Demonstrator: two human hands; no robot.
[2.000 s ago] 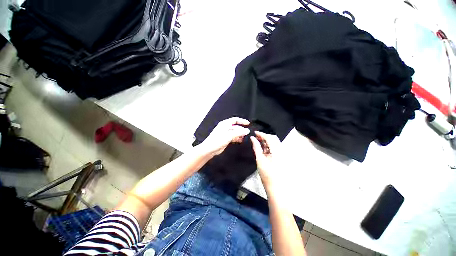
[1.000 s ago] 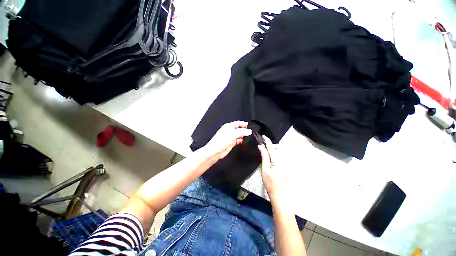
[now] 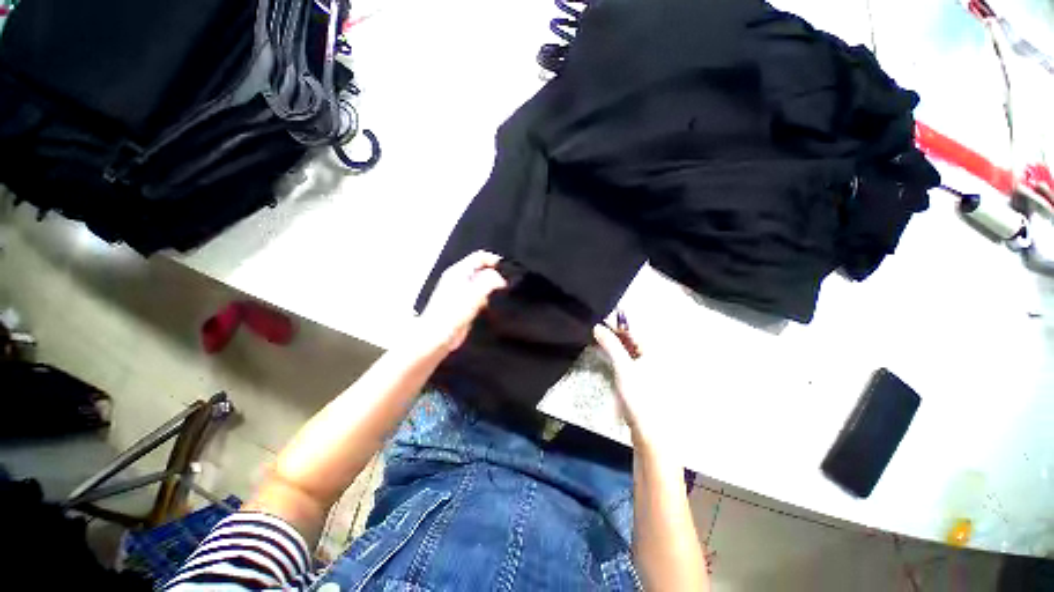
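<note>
Black trousers (image 3: 693,139) lie rumpled on the white table, and one flat leg reaches the table edge and my lap. My left hand (image 3: 465,303) pinches the cloth of this leg at its left side, by a fold across the leg. My right hand (image 3: 622,364) is at the right edge of the leg, fingers curled around a small dark tool, which looks like thread snips (image 3: 622,320). Only a bit of the tool shows; the rest is hidden in the hand. Whether the right fingertips touch the cloth is unclear.
A stack of black garments (image 3: 127,93) with black hangers (image 3: 295,81) lies at the upper left. A black phone (image 3: 871,433) lies at the right, a red strip (image 3: 965,156) beyond the pile. Red shoes (image 3: 245,327) are on the floor.
My hands were close together at the hem; now they are apart, the left further left and the right at the leg's right edge. The view has shifted, so table things appear further left and higher.
</note>
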